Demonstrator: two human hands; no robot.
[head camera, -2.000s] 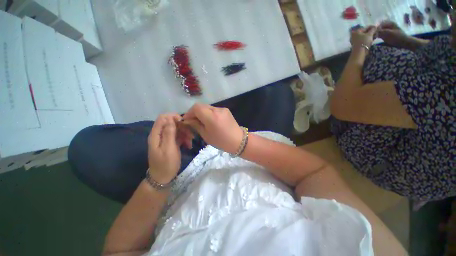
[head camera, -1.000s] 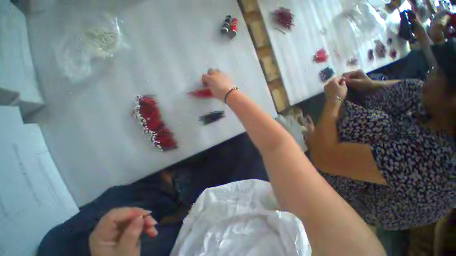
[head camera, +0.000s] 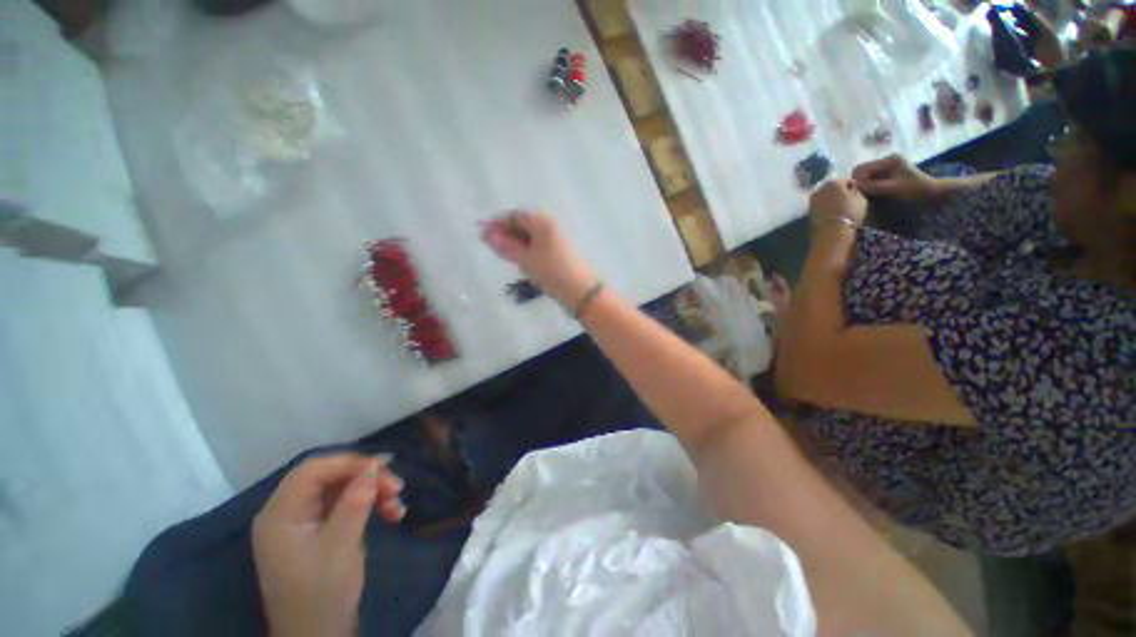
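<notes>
My left hand (head camera: 318, 529) is at the lower left above my lap, thumb and index pinched together on what looks like a tiny pale piece, too small to name. My right hand (head camera: 533, 249) reaches over the white table, blurred, with fingers bent down over the red wires (head camera: 498, 237). Only the left end of that red bundle shows; whether a wire is between the fingers is unclear. The black wires (head camera: 523, 290) lie just nearer me, partly hidden by my right hand. The finished leads (head camera: 411, 302) lie in a dark red row to the left, white ends along their left side.
A clear plastic bag (head camera: 280, 118) with whitish parts lies at the far left. Small black and red items (head camera: 568, 75) stand near the tan strip (head camera: 660, 143). White cartons (head camera: 81, 361) border the left. A person (head camera: 897, 299) works at right, beside more wire piles.
My hands have parted from their earlier position together over my lap. My right hand has moved out to the red wires and now covers more of them and part of the black ones. The view has shifted.
</notes>
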